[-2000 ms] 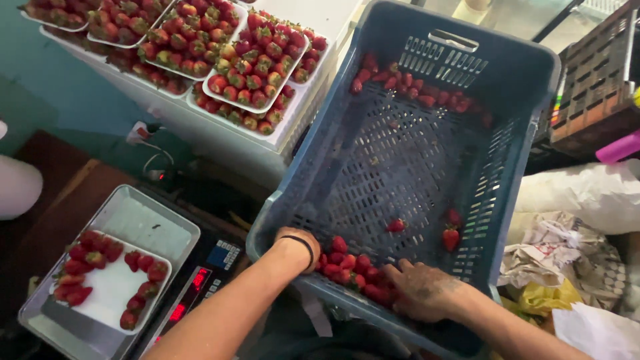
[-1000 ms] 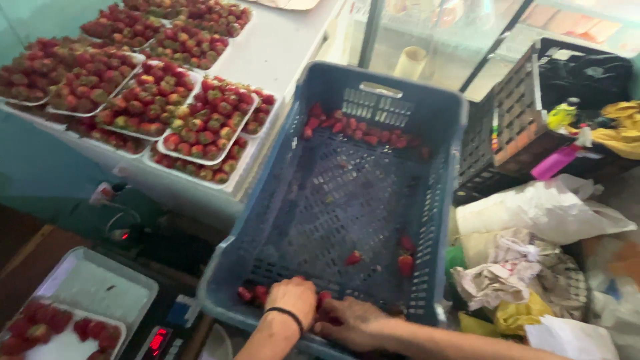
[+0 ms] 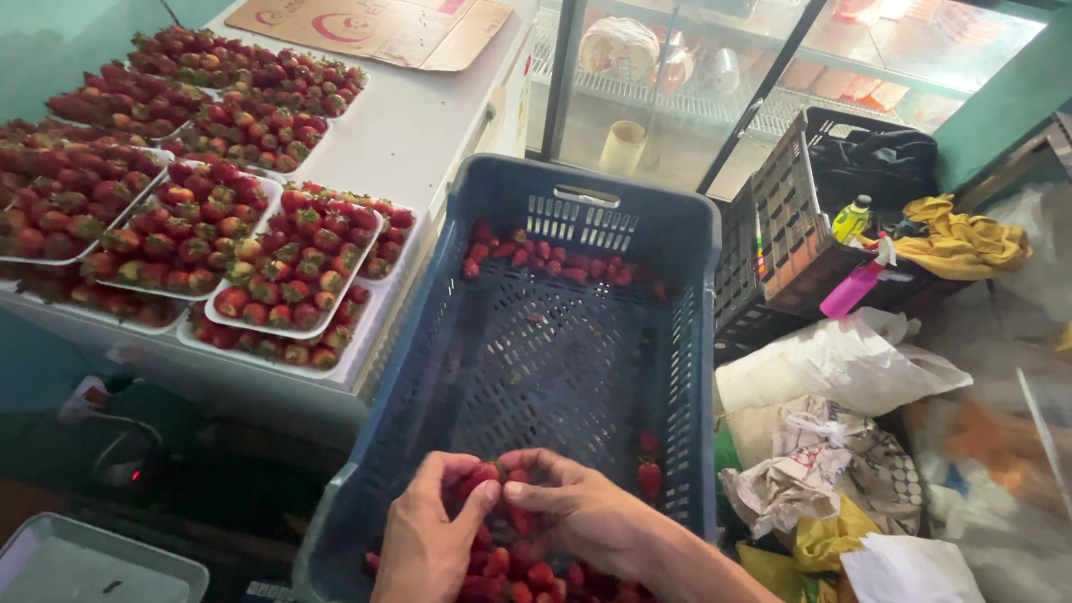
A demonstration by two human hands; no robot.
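A blue plastic crate (image 3: 578,368) fills the middle of the head view, with loose strawberries (image 3: 544,260) along its far wall and a pile of strawberries (image 3: 519,582) at its near end. Over that near pile, my left hand (image 3: 440,519) has thumb and fingers closed on a strawberry (image 3: 481,477). Close against it, my right hand (image 3: 578,511) curls its fingers round one or more strawberries, partly hidden by the fingers. A couple of strawberries (image 3: 649,477) lie by the crate's right wall.
Strawberry-filled white trays (image 3: 293,276) are stacked on a white chest top (image 3: 394,126), with flattened cardboard (image 3: 377,29) behind. An empty metal tray (image 3: 100,561) is at lower left. Black crates (image 3: 779,226), a pink spray bottle (image 3: 854,285) and plastic bags (image 3: 837,360) stand right, before a glass-doored display fridge (image 3: 636,92).
My hands have risen from the strawberries at the crate's near end and come together holding fruit. The view has shifted, showing more of the fridge.
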